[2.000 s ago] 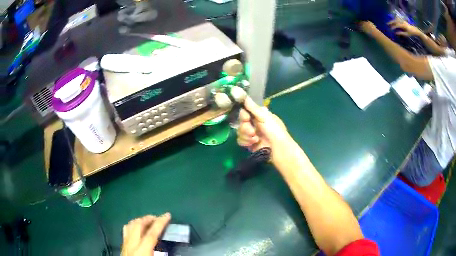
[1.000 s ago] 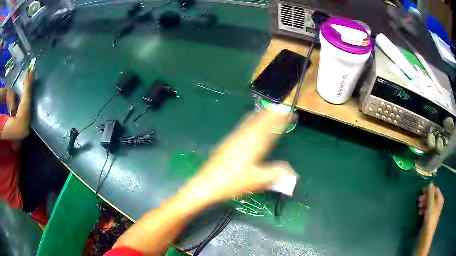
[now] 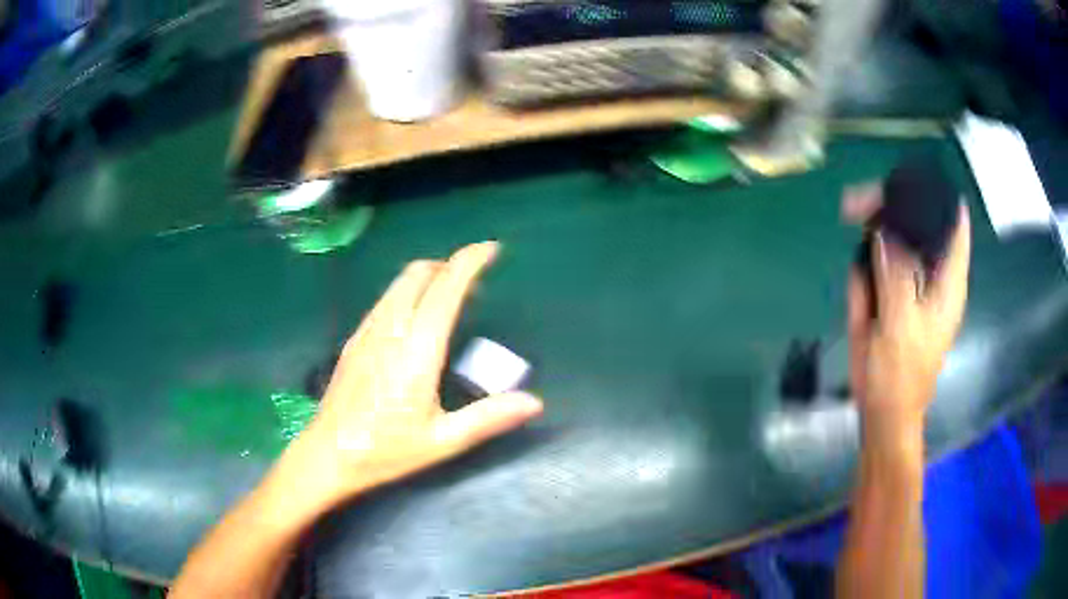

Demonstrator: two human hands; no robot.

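Note:
The frame is blurred. My left hand (image 3: pixel 392 369) is over the bench left of centre, its thumb and fingers spread. A small white socket block (image 3: pixel 494 365) shows between the thumb and fingers, and I see no firm grip on it. The hand hides part of it. My right hand (image 3: pixel 908 275) is at the right, its fingers closed around a black adapter (image 3: pixel 922 208), held away from the socket block. Any cord or plug in this hand is too blurred to tell.
A wooden shelf (image 3: pixel 433 149) on green-based supports holds a meter (image 3: pixel 597 73), a white tumbler (image 3: pixel 404 64) and a dark phone (image 3: pixel 293 117). Black adapters lie at the left. A small dark object (image 3: pixel 801 371) is near my right hand. Papers (image 3: pixel 1005 176) lie far right. A blue crate (image 3: pixel 974 515) is lower right.
The view has swung back to the right. My right hand, earlier near the right edge with nothing visible in it, now holds a black adapter. My left hand remains spread beside the white block.

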